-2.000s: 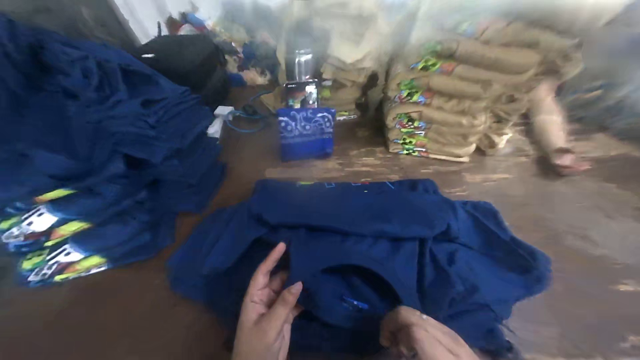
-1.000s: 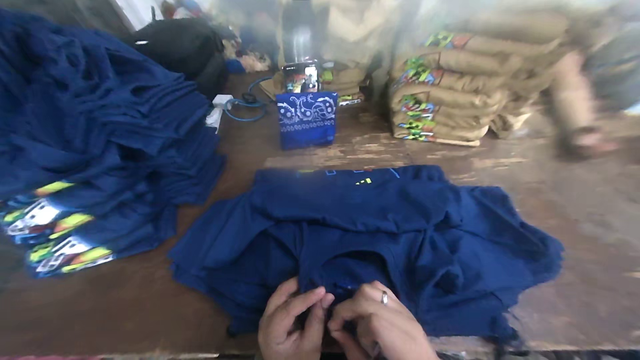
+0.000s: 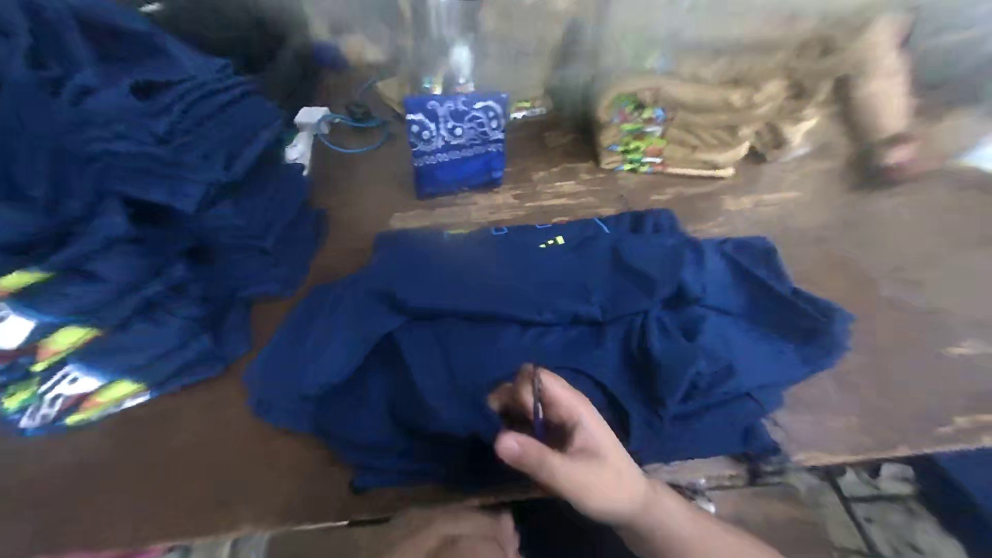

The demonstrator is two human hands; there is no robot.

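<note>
A navy blue T-shirt (image 3: 527,310) lies crumpled on the wooden table, its neck opening toward me and bits of a printed design along its far edge. Over the neckline is my right hand (image 3: 573,449), fingers curled around a small, thin dark tool (image 3: 537,395), whose kind I cannot make out. My left hand (image 3: 457,533) is blurred at the bottom of the view, below the table's near edge; whether it holds anything is hidden.
Navy printed shirts (image 3: 155,194) are heaped at left. Behind stand a bandana-patterned blue cloth item (image 3: 456,143), a white object with a blue cable (image 3: 308,128) and a stack of tan printed garments (image 3: 682,124). Another person's arm (image 3: 887,93) rests at the far right.
Both hands were together at the neckline one second ago. My left hand has drawn back toward me, below the table edge, and my right hand has lifted with a small dark tool showing.
</note>
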